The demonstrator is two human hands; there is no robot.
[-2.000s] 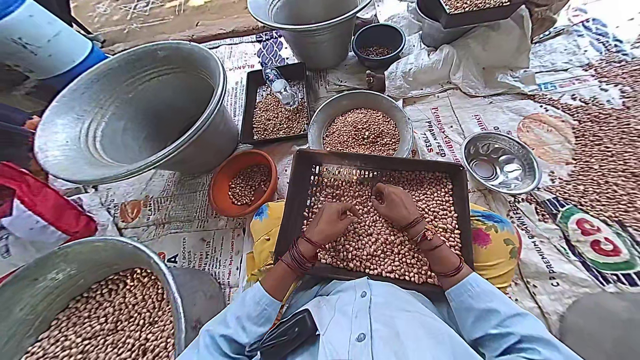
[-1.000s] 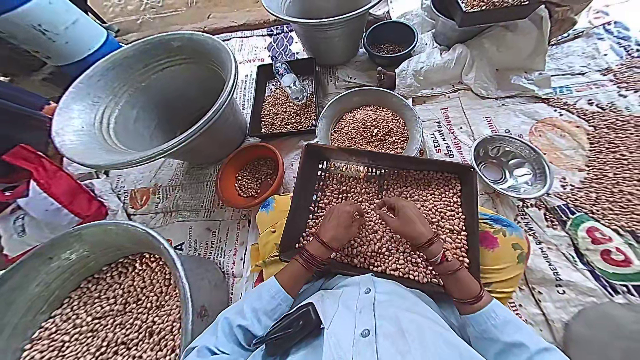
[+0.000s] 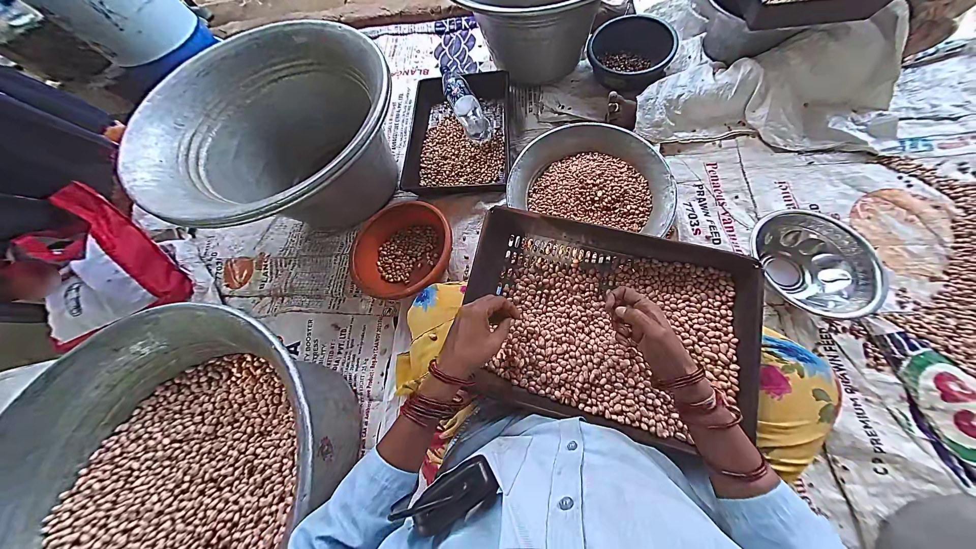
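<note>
A dark perforated plastic tray (image 3: 749,335) rests tilted on my lap, largely covered with pinkish-brown nuts or beans (image 3: 579,351). My left hand (image 3: 480,328) is over the tray's left edge, fingers curled, thumb near the index finger. Over the nuts at the right of the middle is my right hand (image 3: 640,324), its fingertips bunched together. Whether either hand pinches a nut is too small to tell. Bare slots show along the tray's far left part. Just beyond the tray stands a metal basin (image 3: 522,164) of smaller nuts, and an orange bowl (image 3: 362,259) with some nuts is at its left.
A large metal pot (image 3: 366,175) stands at the back left, a nut-filled one (image 3: 305,427) at the near left. A second tray (image 3: 412,152) holds nuts and a plastic bottle (image 3: 469,110). At right are a steel bowl (image 3: 820,263) and nuts spread on printed sacks (image 3: 862,381).
My hands, close together over the middle of the tray a second ago, are now apart: the left has moved to the tray's left edge. The view has shifted somewhat.
</note>
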